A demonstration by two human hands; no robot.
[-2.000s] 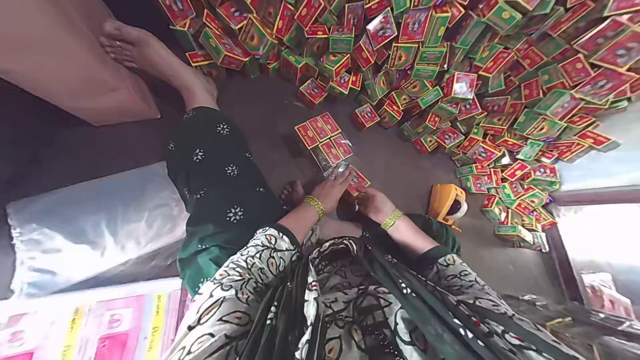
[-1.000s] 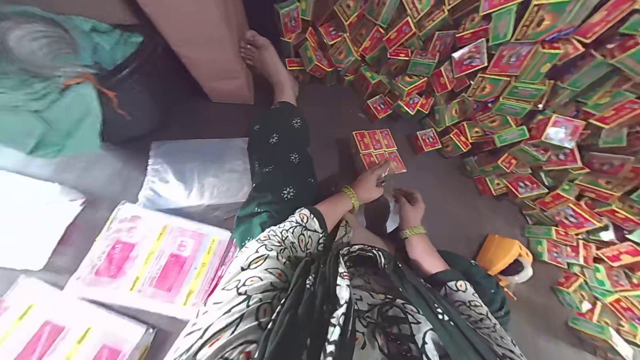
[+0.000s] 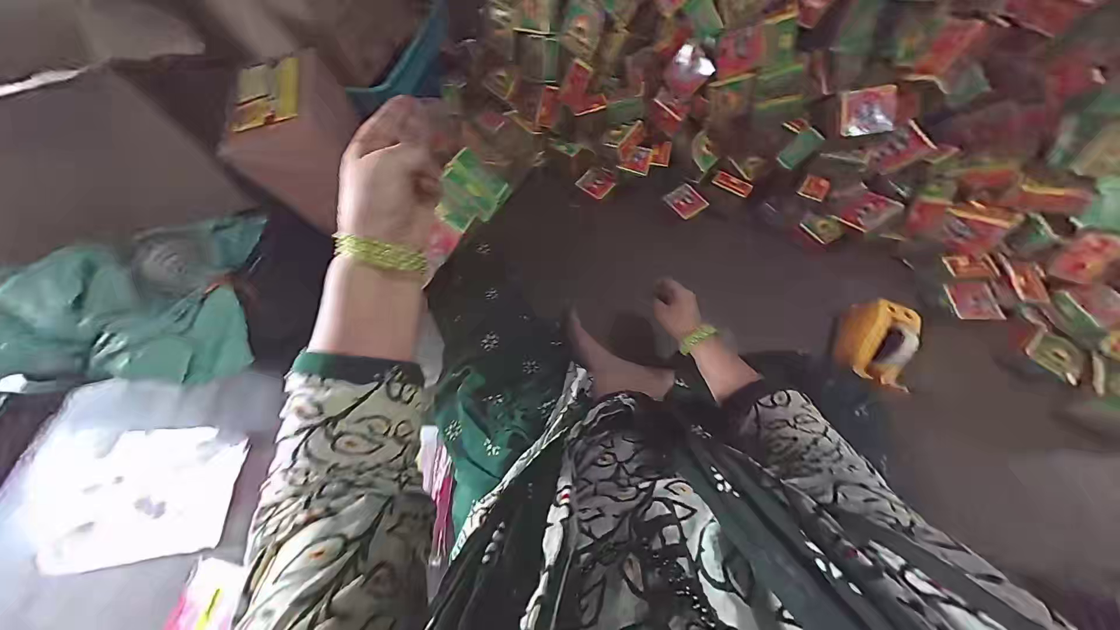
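Note:
My left hand is raised at the upper left, its fingers curled around the near end of a bundle of small green and red boxes; the grip itself is partly hidden. Its wrist wears yellow-green bangles. My right hand is low over the dark floor near the middle, fingers curled in; whether something small is inside cannot be seen. To its right on the floor stands a yellow tape dispenser with a pale roll.
A large heap of small red and green boxes spreads across the top and right. At left are a cardboard carton, a blue tub edge, green plastic sheeting and white sheets. My bare foot rests near my right hand.
The box bundle, earlier on the floor before my hands, is now up at the left with my left hand. My hands have moved apart. The view has shifted.

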